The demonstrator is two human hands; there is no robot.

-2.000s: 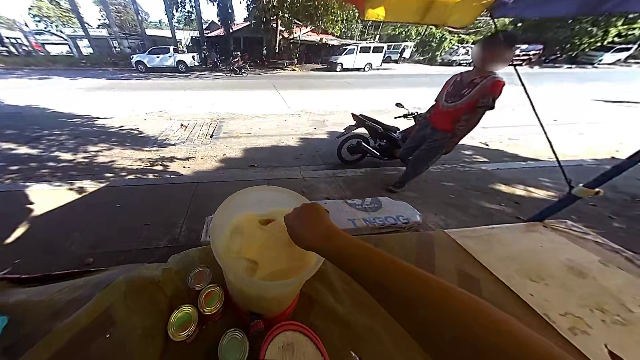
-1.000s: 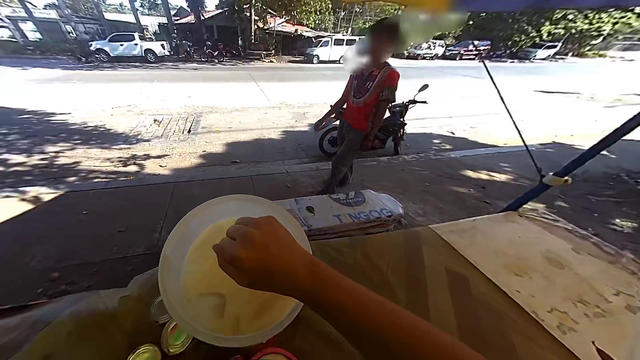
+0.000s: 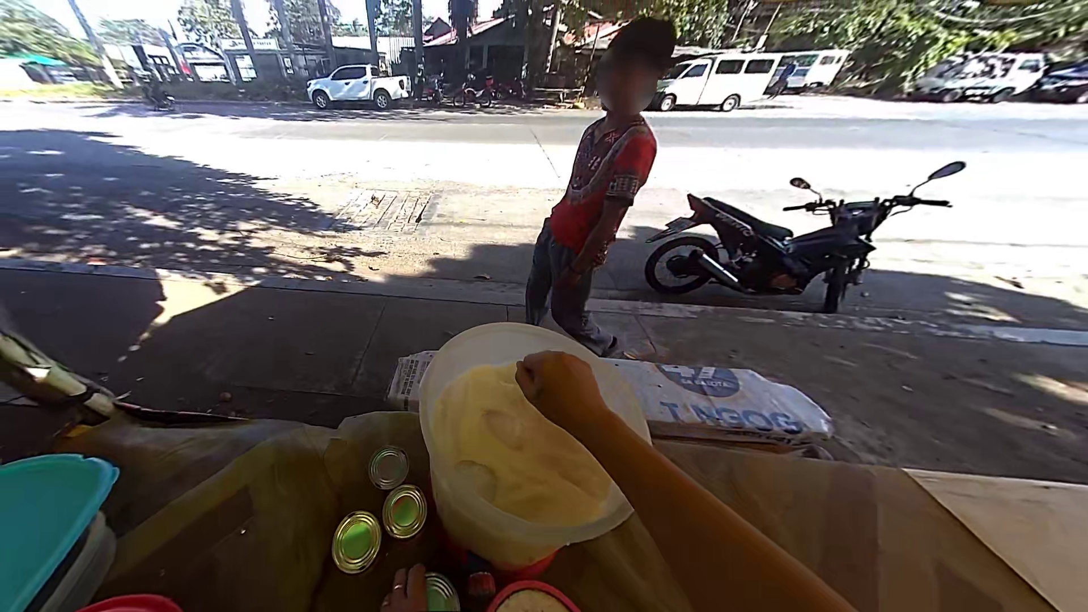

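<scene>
A large translucent plastic tub (image 3: 442,476) holds pale yellow powder or batter (image 3: 535,459). Over its right far side is my right hand (image 3: 557,387), its fingers curled in a fist; whether something is inside the fist cannot be told. At the bottom edge only the fingers of my left hand (image 3: 406,588) show, touching or beside a metal can (image 3: 439,592). Several more cans stand left of the tub, among them a green-topped can (image 3: 356,542). A red-rimmed container (image 3: 534,595) is partly cut off at the bottom.
A turquoise lid (image 3: 51,518) lies on containers at the left. Behind the tub lies a printed sack (image 3: 731,404). A person in a red shirt (image 3: 595,195) stands on the pavement near a parked motorcycle (image 3: 765,246). A pale board (image 3: 1003,518) covers the table's right side.
The person in the red shirt now stands left of the motorcycle, having been in front of it. My left fingers have come into view beside the cans. My right fist stays over the tub.
</scene>
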